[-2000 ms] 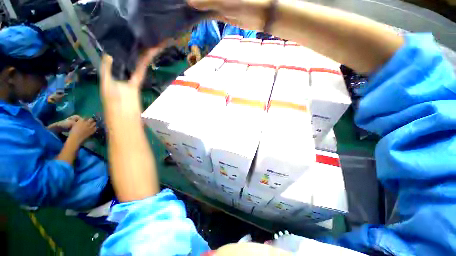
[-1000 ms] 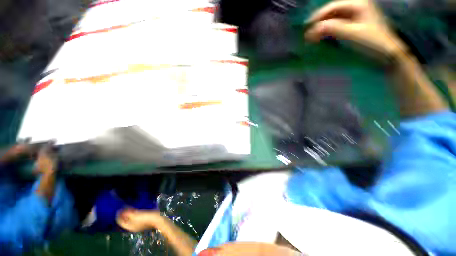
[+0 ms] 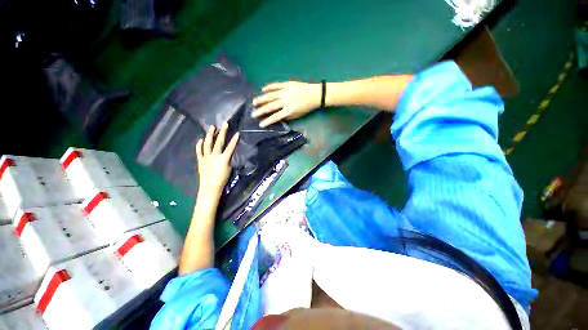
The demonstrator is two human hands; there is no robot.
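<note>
Dark grey, shiny mailing bags [image 3: 177, 132] lie flat and overlapping on the green table in front of me. Their near edges carry black strips with white lettering. My left hand [image 3: 215, 161] lies on the bags with its fingers spread. My right hand [image 3: 284, 103], with a dark band at the wrist, rests palm down on the bags' right side, fingers apart. The film is crumpled between my hands. Neither hand is seen gripping anything.
White boxes with red bands [image 3: 64, 238] stand in rows at the lower left. Dark parcels [image 3: 77, 97] lie at the upper left. A pale bunch [image 3: 470, 9] is at the top right, beside a brown carton flap [image 3: 493, 64]. The green table edge [image 3: 348, 132] runs diagonally near my body.
The view has swung right from the white boxes to the flat bags. Both my hands are now down on the bags. The bag held up two seconds ago is no longer in my hands.
</note>
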